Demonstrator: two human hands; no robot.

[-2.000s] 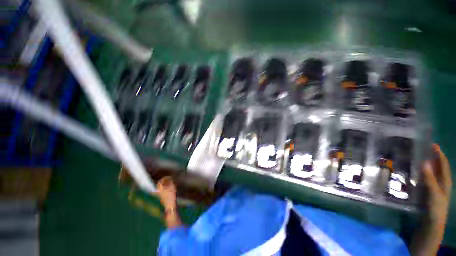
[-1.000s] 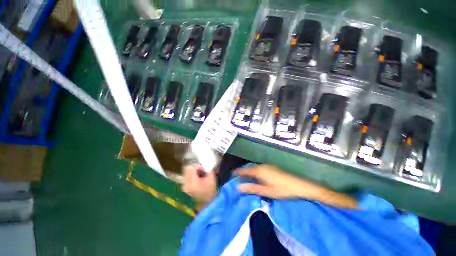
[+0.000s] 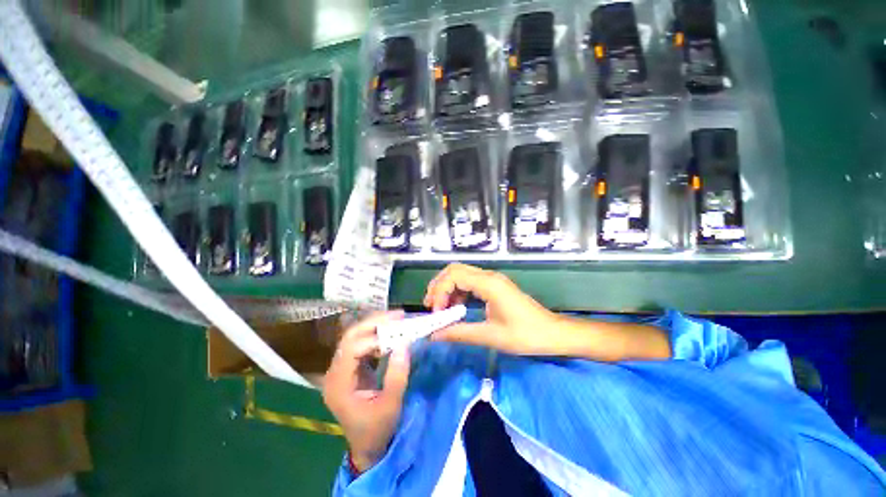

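Note:
My left hand [image 3: 364,383] holds a folded end of the white label sheet [image 3: 403,331] between thumb and fingers, in front of my chest. My right hand [image 3: 486,309] is at the sheet's right end, with thumb and fingertips on it. More of the printed sheet [image 3: 357,254] lies over the bench edge against the near tray's left corner. The clear blister tray [image 3: 777,209] holds two rows of black handheld terminals [image 3: 535,194] with orange side keys. Whether a single label is on a fingertip cannot be told.
A second blister tray [image 3: 335,175] of black terminals lies to the left. A long white label strip [image 3: 146,218] hangs across the left side. An open cardboard box [image 3: 228,354] is below the bench edge. Blue shelving [image 3: 68,330] stands at the far left.
My right hand has come from the tray's right edge to the sheet in my left hand. The view has shifted, so the trays sit further left. My left hand has risen with the sheet.

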